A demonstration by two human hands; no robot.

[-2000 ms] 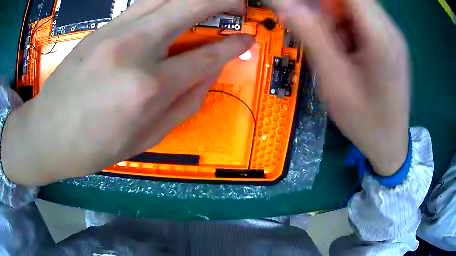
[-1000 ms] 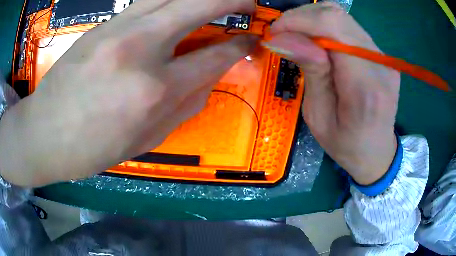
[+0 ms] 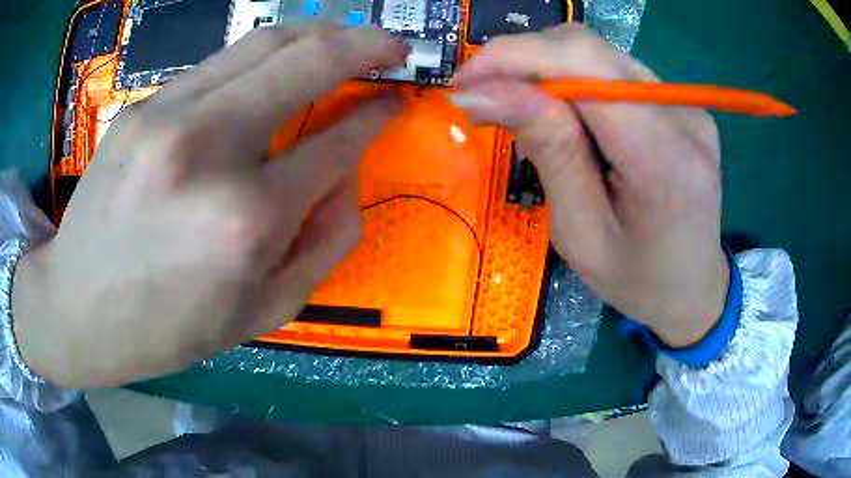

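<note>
The orange rear housing [image 3: 429, 271] lies open in front of me, its mainboard [image 3: 411, 47] along the far side. My right hand [image 3: 597, 159] holds the orange spudger [image 3: 672, 94] between thumb and fingers; its pointed end sticks out to the right, and the other end is hidden at my fingertips by the mainboard's near edge. My left hand [image 3: 205, 205] reaches over the housing, fingertips near the same edge; whether it pinches anything there I cannot tell. A thin dark cable [image 3: 464, 224] curves over the orange floor and passes under my left hand.
Bubble wrap [image 3: 571, 308] lies under the housing on the green mat [image 3: 765, 177]. A small sub-board [image 3: 525, 182] is partly hidden by my right hand. Black foam strips [image 3: 454, 343] line the near edge. A blue strap [image 3: 704, 341] circles my right wrist. Yellow tape [image 3: 830, 21] is at upper right.
The blurred right hand has come down and left with the spudger to the mainboard's edge. The housing has shifted slightly nearer in view, showing more mainboard. The left fingers have moved left.
</note>
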